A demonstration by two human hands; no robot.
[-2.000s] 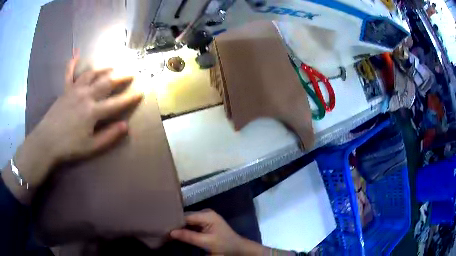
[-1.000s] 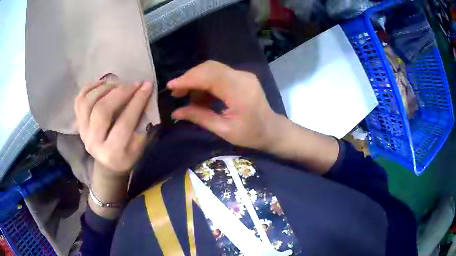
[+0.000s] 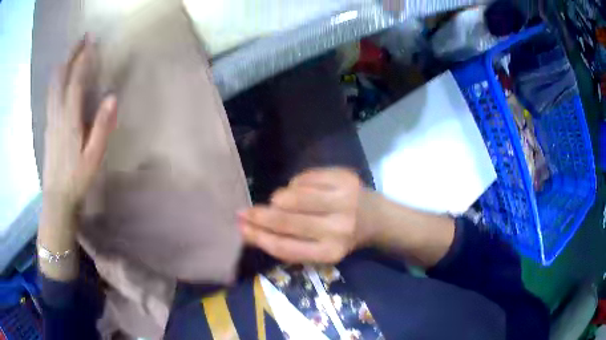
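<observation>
The large taupe garment panel (image 3: 159, 126) runs from the white machine table (image 3: 266, 23) at the top down over the table edge towards the lap, with more cloth bunched at lower left. My left hand (image 3: 76, 126) lies on the panel's left part, fingers pointing up and thumb apart. My right hand (image 3: 309, 216) is at the panel's lower right edge, blurred, its fingers bent together; whether the fingertips pinch the cloth edge is hard to tell. The sewing machine and needle are out of view.
A blue plastic basket (image 3: 536, 219) with cloth inside stands at right, beside a white board (image 3: 428, 149). Another blue basket (image 3: 20, 312) shows at lower left. The table's grey front edge (image 3: 299, 56) crosses the top. The wearer's dark printed clothing is below.
The view has tilted up a little since the last frame. My left hand has left the panel's lower edge and moved up and left. My right hand's fingers have closed near the lower right edge.
</observation>
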